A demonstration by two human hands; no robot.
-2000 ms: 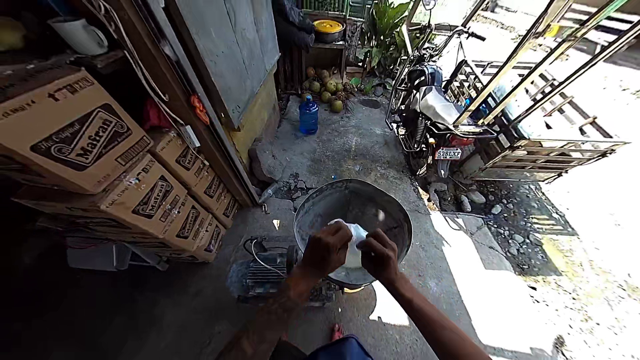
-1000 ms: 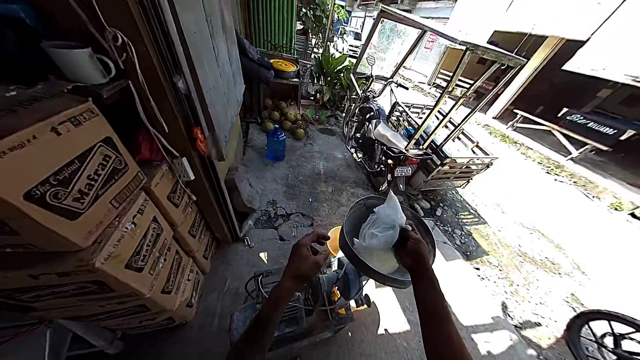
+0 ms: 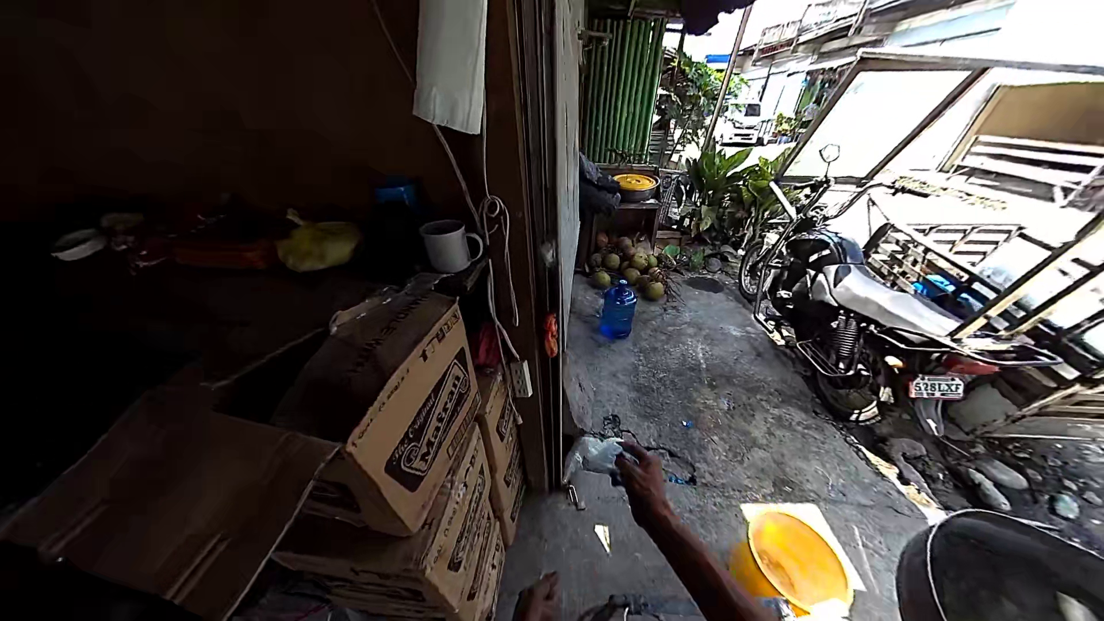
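A clear plastic bag (image 3: 595, 454) hangs from the fingers of my right hand (image 3: 642, 483), which reaches out over the concrete floor. My left hand (image 3: 538, 597) is low at the bottom edge, partly cut off, and its fingers cannot be made out well. Right of my right forearm stands a yellow bucket (image 3: 798, 561). A large dark metal basin (image 3: 1009, 569) is partly in view at the lower right corner.
Stacked cardboard boxes (image 3: 431, 431) are on the left, below a mug (image 3: 450, 246). A blue water jug (image 3: 618, 310) stands ahead near a pile of coconuts (image 3: 634, 263). A motorcycle (image 3: 871, 302) with a wooden-framed sidecar is on the right.
The view has swung left. The plastic bag, over the basin one second ago, is now off to its left in my right hand and looks flatter. My left hand is lower in view.
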